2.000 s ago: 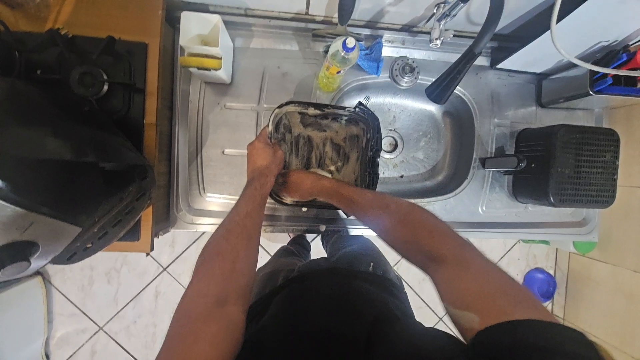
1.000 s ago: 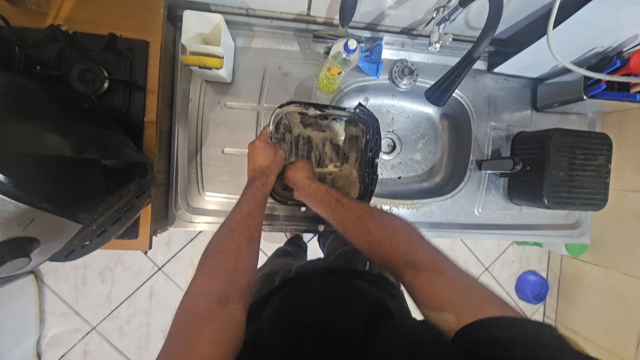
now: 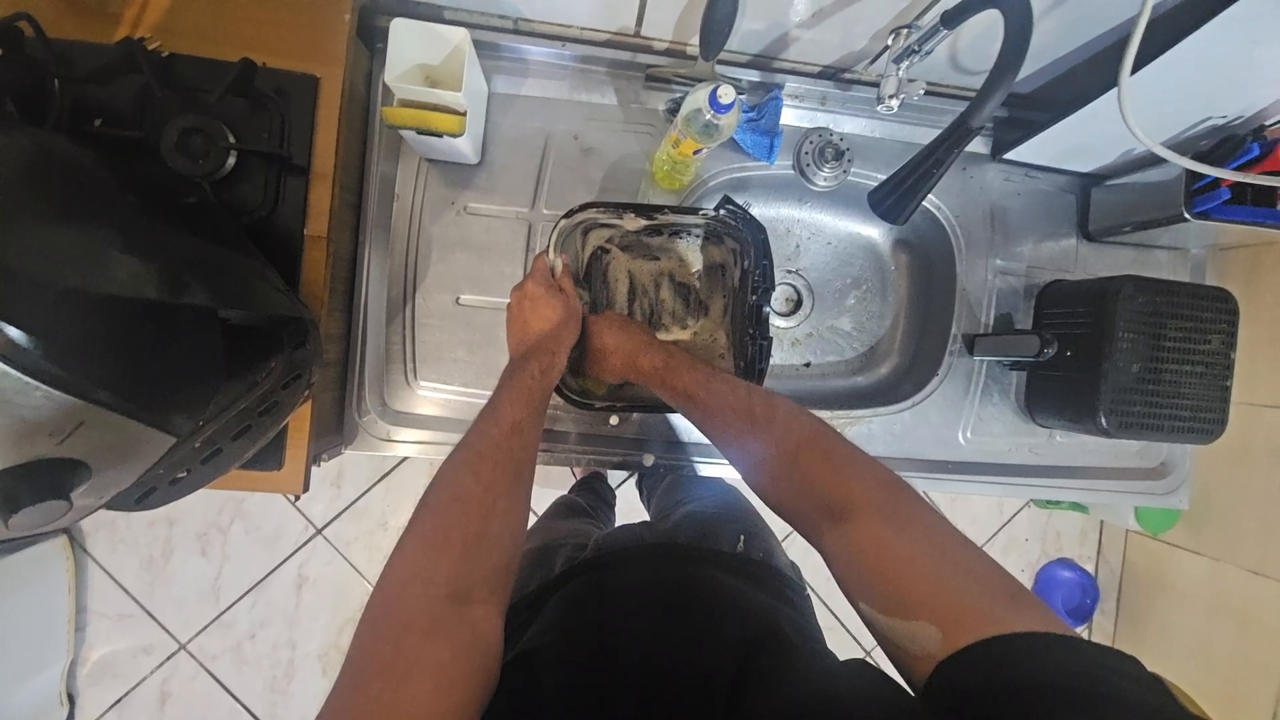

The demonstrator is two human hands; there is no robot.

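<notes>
A black air fryer drawer (image 3: 690, 270), its inside coated with brownish suds, rests over the drainboard and the left edge of the sink basin. My left hand (image 3: 543, 308) is closed around its left rim. My right hand (image 3: 615, 350) is down inside, at the near left corner; a bit of yellow-green shows under its fingers, probably a sponge, mostly hidden. Just behind the drawer stands a bottle of yellow dish soap (image 3: 694, 136) with a blue cap, and beside that lies a blue cloth (image 3: 760, 126).
Right of the basin (image 3: 880, 370) lies a black perforated basket (image 3: 1135, 360) with a handle. A black faucet (image 3: 930, 165) hangs over the basin, near a metal strainer (image 3: 823, 158). A white holder (image 3: 436, 90) with a yellow sponge (image 3: 424, 121) stands back left. Far left are a gas stove (image 3: 200, 148) and an air fryer body (image 3: 130, 330).
My right hand has shifted about inside the drawer, from its near edge two seconds ago to the near left corner. My left hand keeps its hold on the rim.
</notes>
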